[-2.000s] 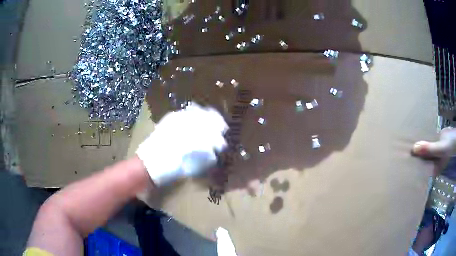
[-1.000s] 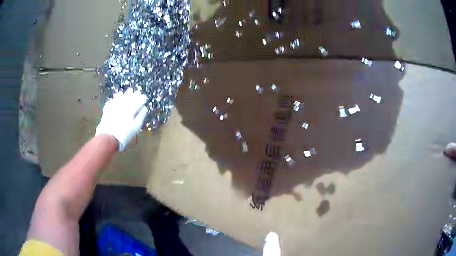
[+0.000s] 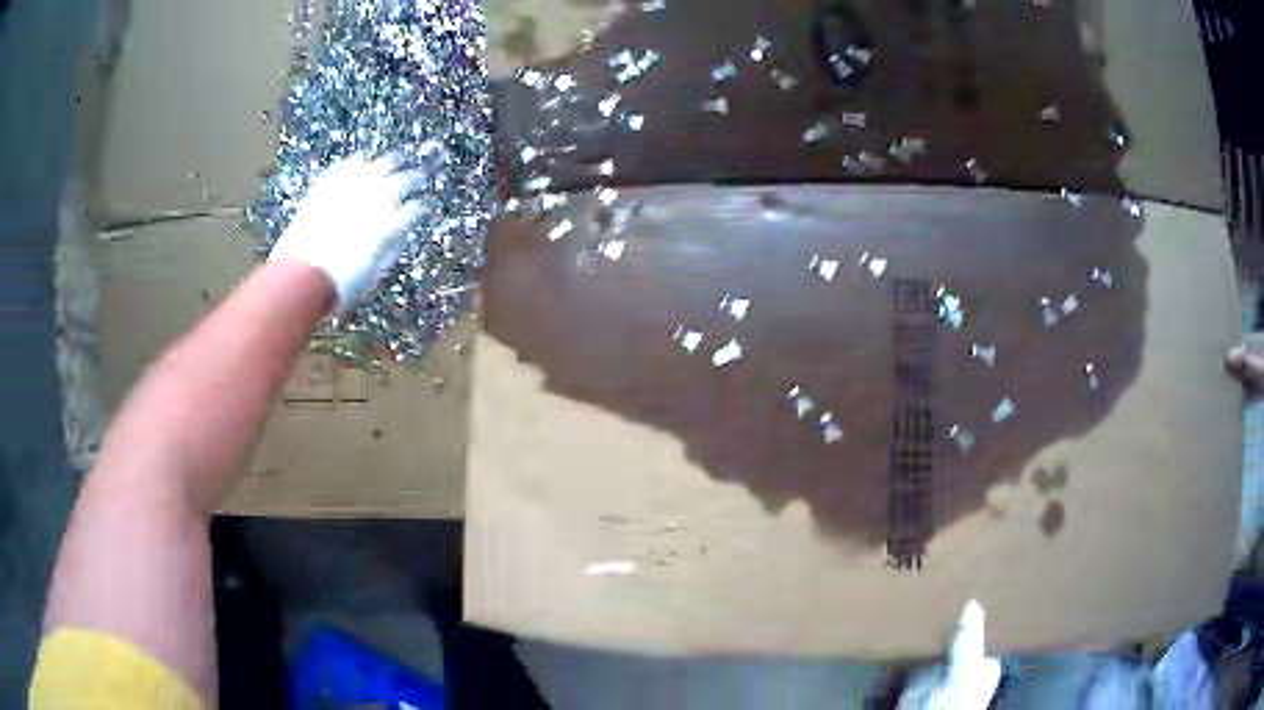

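My left hand [image 3: 354, 229], in a white glove, lies on the heap of small shiny metal parts [image 3: 402, 104] at the upper left, fingers spread; whether it grips any is unclear. My right hand [image 3: 975, 659], also white-gloved, is partly visible at the lower edge of the wet cardboard sheet [image 3: 596, 486], one finger on top and the rest hidden or cut off. The sheet has a large dark wet patch with many scattered parts and printed characters. Its left edge lies beside the heap, over other cardboard [image 3: 402, 458].
Another person's fingers [image 3: 1245, 364] touch the sheet's right edge. A blue plastic bin [image 3: 358, 673] is on the floor at the lower left. Dark clothing or legs show below the cardboard. A slatted dark object [image 3: 1241, 194] stands at the upper right.
My left hand has moved from over the wet sheet up onto the heap. The sheet has turned and shifted against the cardboard under it. My right hand appears further right in the picture.
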